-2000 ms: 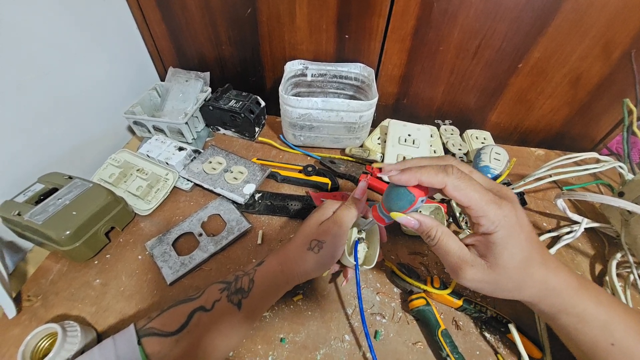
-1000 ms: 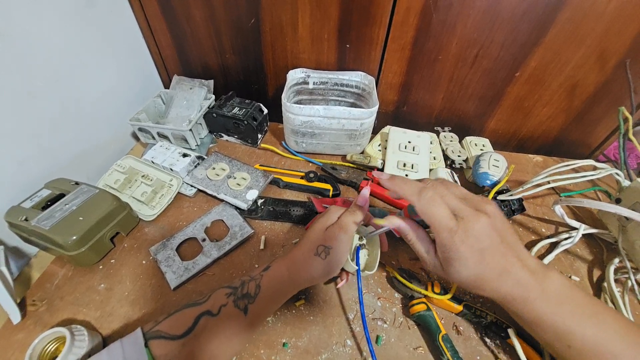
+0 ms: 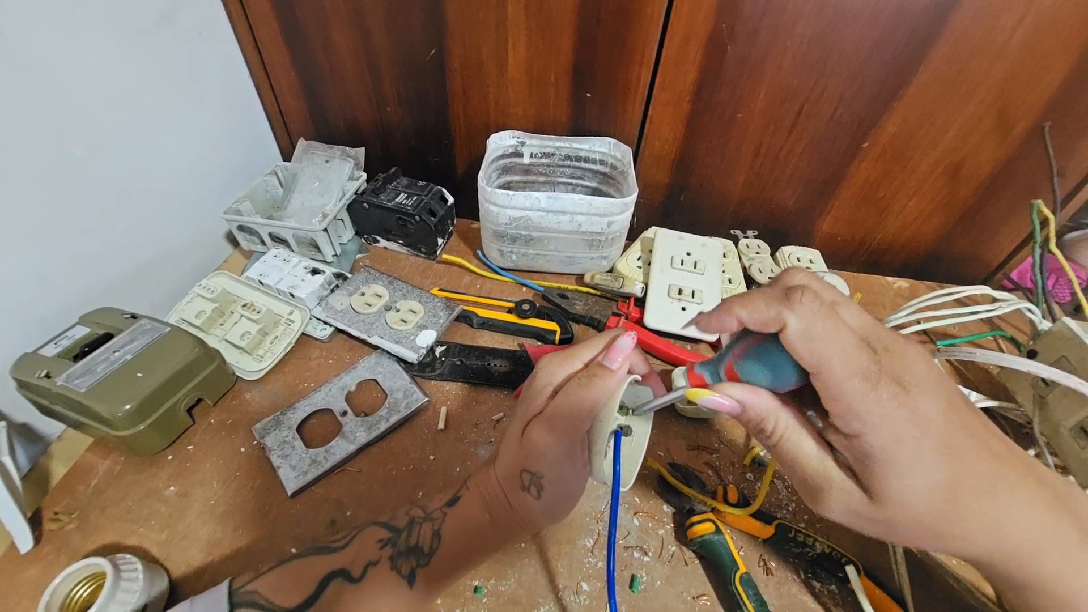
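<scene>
My left hand (image 3: 552, 425) grips a small cream electrical fitting (image 3: 625, 459), seen from its wired side. A blue insulated wire (image 3: 614, 518) runs down from a terminal on it. In my right hand (image 3: 850, 408) is a screwdriver with a blue and red handle (image 3: 752, 361), its metal shaft angled down to the left and its tip at the fitting, by a screw terminal. Fingers cover part of the handle and the fitting's upper edge. Just behind the hands lie red-handled pliers (image 3: 654, 342) and a cream double outlet plate (image 3: 684, 285).
Green and orange pliers (image 3: 722, 552) lie below my right hand. A yellow utility knife (image 3: 506, 319), a grey outlet cover (image 3: 340, 421), an olive breaker box (image 3: 123, 378) and a white lamp holder (image 3: 106, 586) are to the left. A plastic container (image 3: 557, 204) stands behind; white cables (image 3: 969, 310) are at right.
My right hand has turned, and the screwdriver now slants down to the left with its shaft in plain sight at the fitting. The fitting is tilted more into view in my left hand.
</scene>
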